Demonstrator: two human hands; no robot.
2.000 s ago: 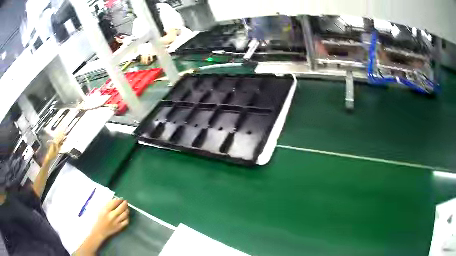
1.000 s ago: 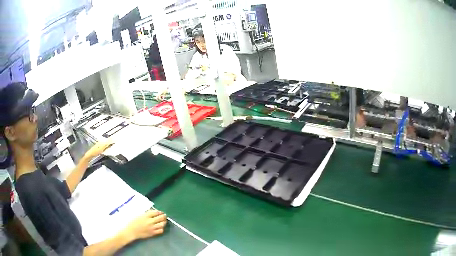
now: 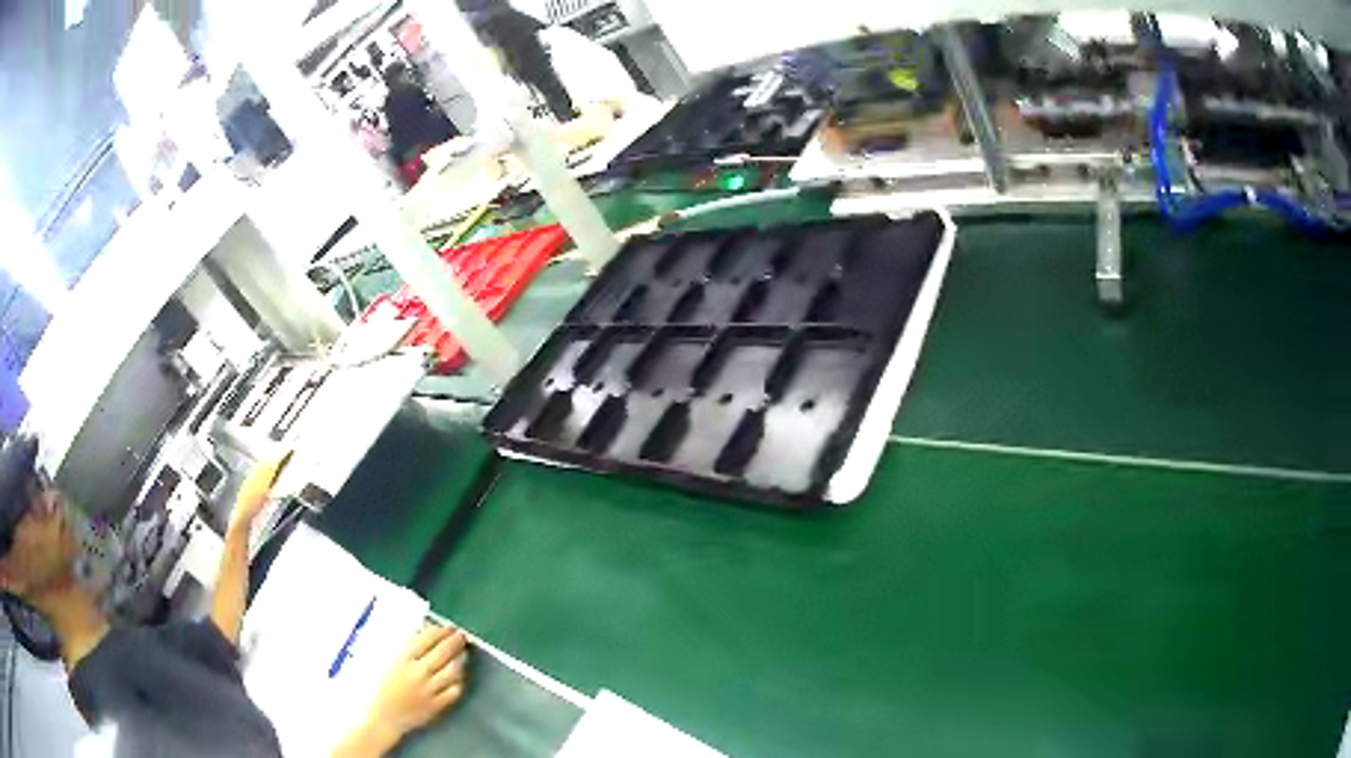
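Observation:
Neither of my hands is in the picture. A black plastic tray (image 3: 726, 356) with many rectangular pockets lies on the green conveyor belt (image 3: 1037, 592), a white edge showing beneath it at the right and front. Its pockets look empty. The corner of a white paper sheet (image 3: 630, 729) shows at the bottom edge, cut off by the picture's rim.
Another person (image 3: 163, 681) sits at the left, one hand on white paper (image 3: 304, 629) beside a blue pen (image 3: 353, 637). A red tray (image 3: 504, 282) lies farther up, behind white posts (image 3: 578, 208). Machinery with blue tubing (image 3: 1168, 163) stands at the back right.
The view swung up and left, then back down and slightly right. The black tray has stayed in place on the belt. The other person's hand still rests by the paper.

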